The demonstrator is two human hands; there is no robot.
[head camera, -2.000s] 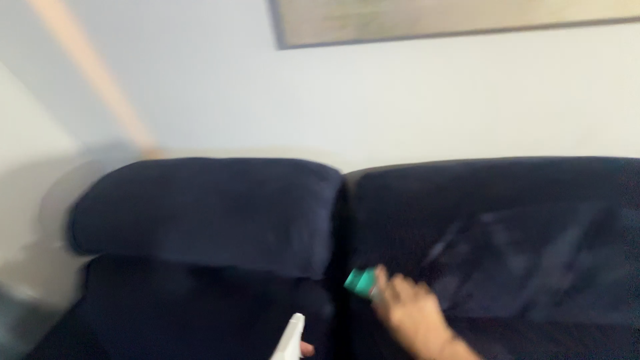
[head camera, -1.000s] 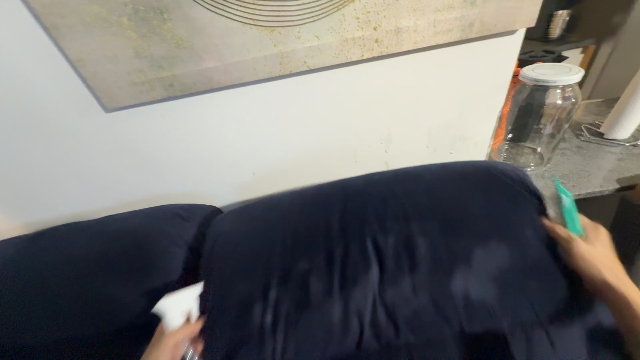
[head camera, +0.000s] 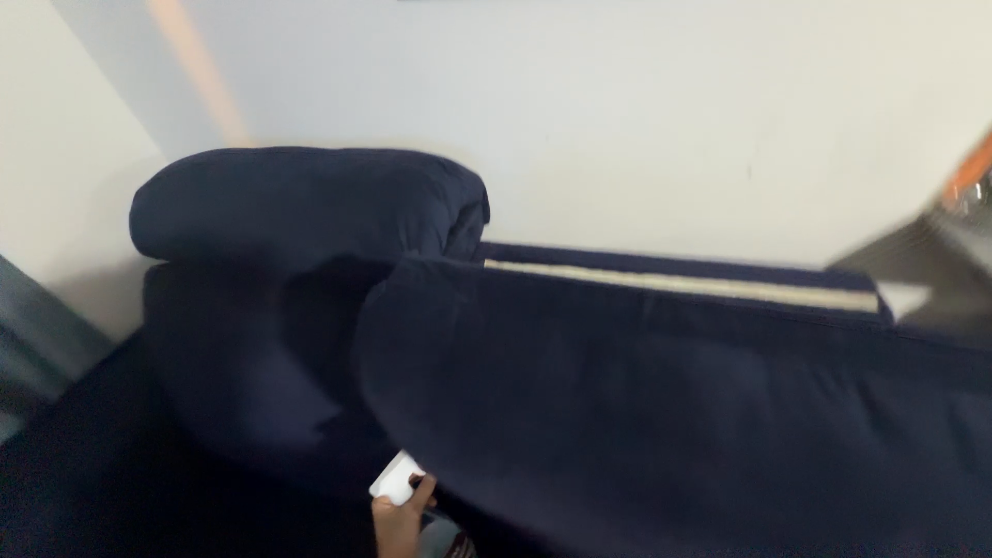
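Observation:
My left hand (head camera: 403,515) is at the bottom, closed around a spray bottle with a white trigger head (head camera: 397,478); the lower bottle is partly cut off by the frame. Just right of it, a large dark navy sofa back cushion (head camera: 666,411) leans forward, away from the sofa's back frame (head camera: 682,271), where a pale strip shows along the gap. On the left, another navy sofa cushion (head camera: 302,205) rests against the wall. My right hand and the green thing it held are out of view.
A pale wall (head camera: 659,116) rises behind the sofa. At the right edge stand a grey surface (head camera: 922,263) and a blurred orange object (head camera: 973,167). A dark greenish shape (head camera: 46,341) lies at the left edge.
The right-hand cushion has tipped forward from the sofa's back, opening a gap behind it. My right hand, seen at that cushion's right end a second ago, has left the view. The view has swung left.

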